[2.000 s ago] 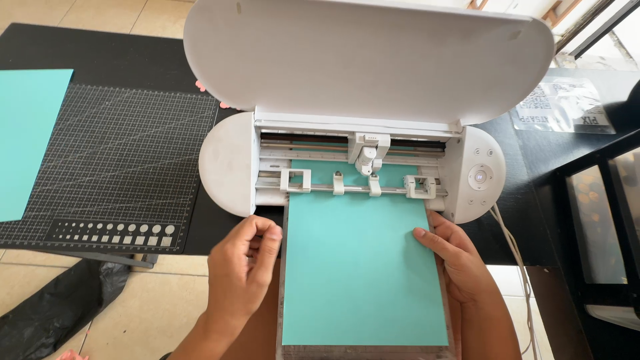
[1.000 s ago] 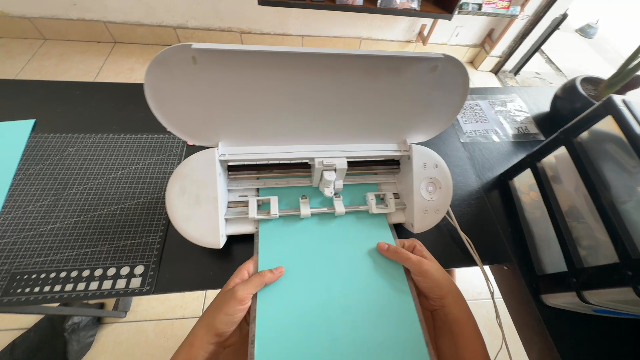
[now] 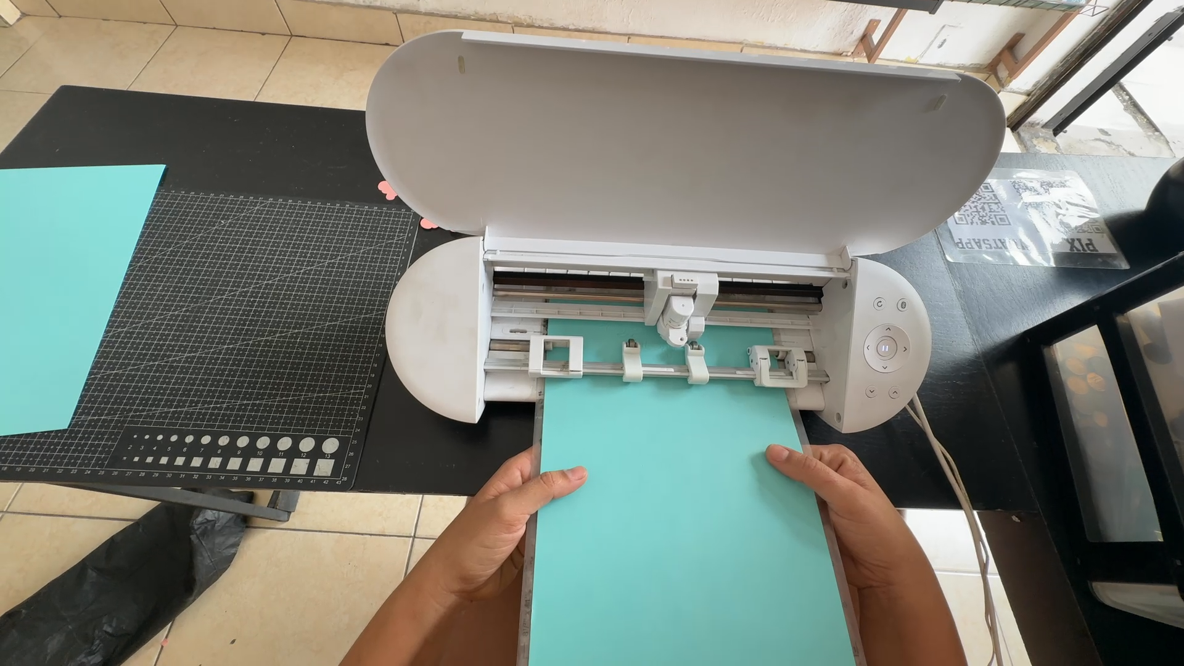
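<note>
A white cutting plotter (image 3: 435, 324) stands on the black table with its lid (image 3: 684, 139) raised. A turquoise sheet (image 3: 675, 518) lies on a mat with thin grey edges, and its far end runs under the roller bar (image 3: 661, 372) and the tool carriage (image 3: 680, 305). My left hand (image 3: 509, 509) grips the left edge of sheet and mat, thumb on top. On the right edge, my right hand (image 3: 846, 499) grips them the same way. The fingers beneath are partly hidden.
A black gridded cutting mat (image 3: 250, 324) lies at the left, partly under another turquoise sheet (image 3: 65, 296). Small pink cutouts (image 3: 388, 191) are beside the lid. Cables (image 3: 957, 490) hang at the right, near a black rack (image 3: 1073, 435) and a clear plastic sleeve (image 3: 1036, 217) with printed papers.
Two seconds ago my left hand was raised beside the sheet, off it; now it holds the left edge. My right hand stays on the right edge.
</note>
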